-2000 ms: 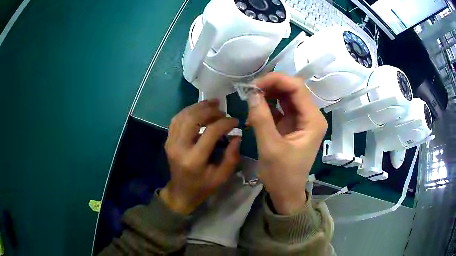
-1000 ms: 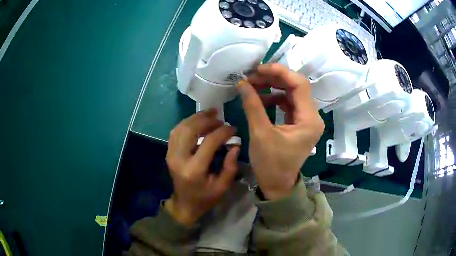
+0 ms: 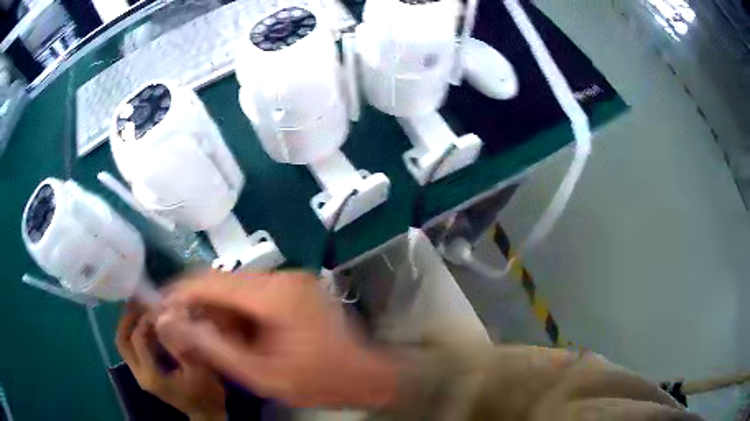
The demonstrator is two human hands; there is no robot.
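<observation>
Four white security cameras stand in a row. The leftmost camera [image 3: 86, 238] has a small grey patch low on its body. The second [image 3: 177, 160], third [image 3: 292, 90] and fourth [image 3: 411, 57] cameras stand to its right on white brackets. My right hand [image 3: 247, 329] is blurred, beside the lower right of the leftmost camera, with thumb and fingers close together. My left hand [image 3: 168, 370] is partly hidden behind it, with bent fingers below that camera. I cannot tell whether either hand holds anything.
A white keyboard [image 3: 168, 66] lies behind the cameras. A white mouse [image 3: 489, 70] lies on a black pad [image 3: 543, 82] at the right. A long whitish strip [image 3: 567, 107] hangs over the bench edge. Yellow-black tape [image 3: 534, 300] marks the grey floor.
The view has swung right, so the cameras appear further left. My right hand has moved down from the leftmost camera's body towards my left hand. The patch now shows uncovered.
</observation>
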